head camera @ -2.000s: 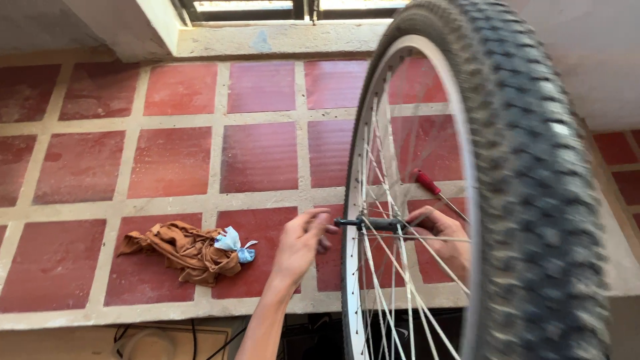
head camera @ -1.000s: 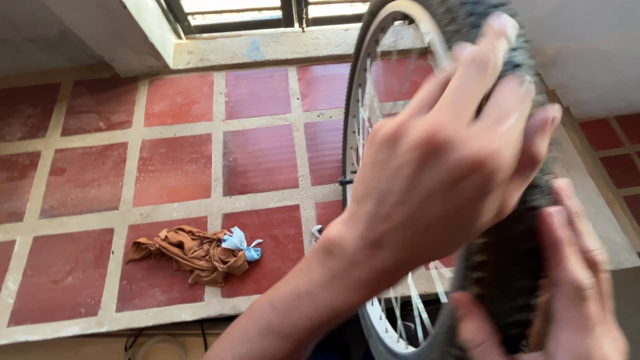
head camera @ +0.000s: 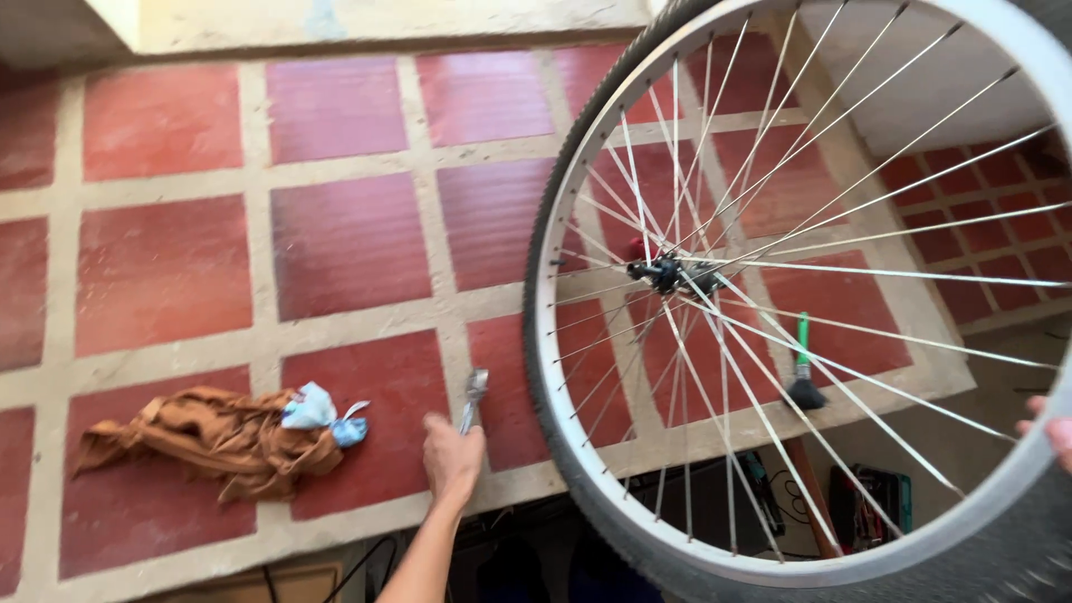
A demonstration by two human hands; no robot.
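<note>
A spoked bicycle wheel (head camera: 578, 452) with a knobby black tyre fills the right side of the head view, its black hub (head camera: 670, 275) near the middle of the spokes. My right hand (head camera: 1051, 431) is at the right edge, gripping the wheel's rim and tyre; only some fingers show. My left hand (head camera: 454, 456) rests over the tiled surface, left of the tyre, closed around the lower end of a metal wrench (head camera: 473, 398). A crumpled brown cloth (head camera: 226, 440) lies to its left, with a light blue knotted plastic piece (head camera: 327, 414) on its right end.
The red-tiled ledge (head camera: 347, 247) runs under the wheel. Behind the spokes lie a green-handled brush (head camera: 804, 368) and a partly hidden red handle (head camera: 641, 248). Below the ledge's edge are dark cables and an open toolbox (head camera: 871, 507) on the floor.
The wheel has turned so that its side faces the camera. My left hand has moved from the tyre down to the wrench on the ledge. The view has shifted closer.
</note>
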